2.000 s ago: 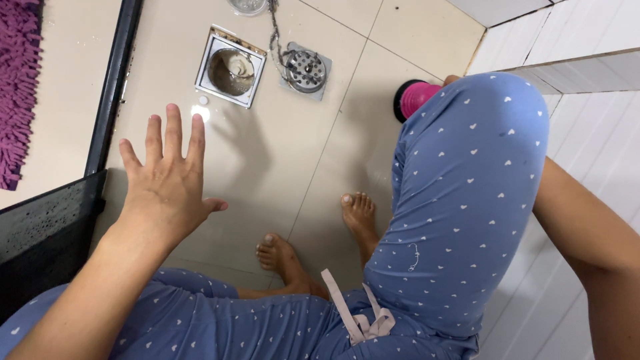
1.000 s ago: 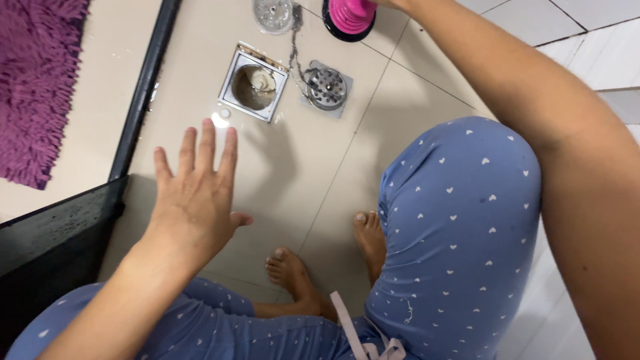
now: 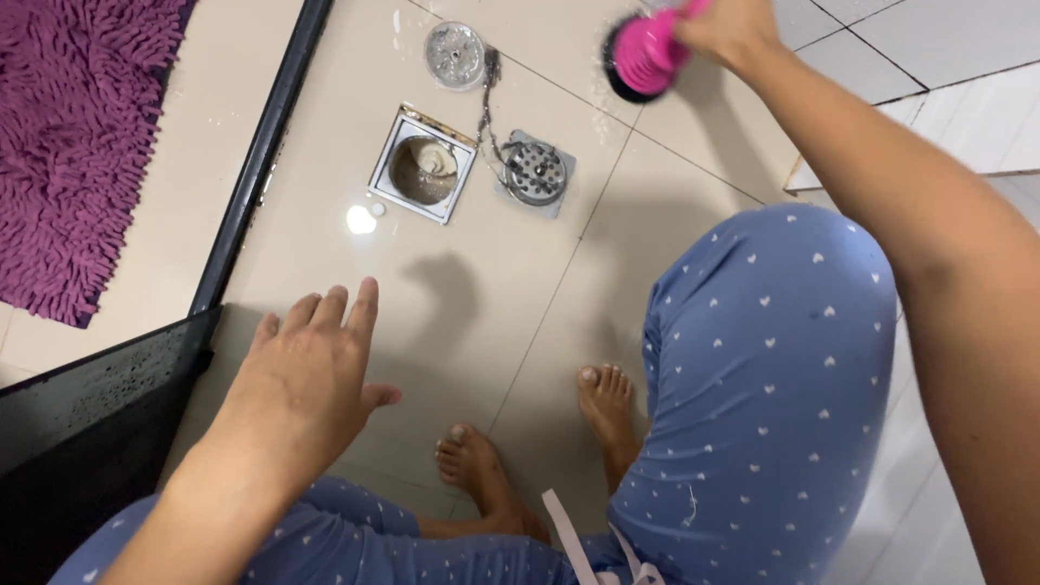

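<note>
At the upper right, my right hand (image 3: 735,28) grips a pink plunger (image 3: 646,53) with a black rim, its cup low over or on the tiled floor. My left hand (image 3: 313,378) hangs empty with its fingers apart, below the uncovered square floor drain (image 3: 422,166). Right of that drain lies a round metal strainer on a square grate (image 3: 535,172), with a tangled strand running up from it. A clear round cup-like piece (image 3: 455,55) rests above the drain opening.
A purple shaggy mat (image 3: 73,146) lies beyond a black floor edging (image 3: 252,162). The dark glass panel (image 3: 97,406) stands at lower left. White tiled wall (image 3: 959,41) rises at the right. My bare feet (image 3: 479,467) are on the floor below the drain.
The pink plunger and my right hand, mostly hidden behind the knee two seconds ago, have come out beyond it. My left hand is still raised and empty. The view has shifted.
</note>
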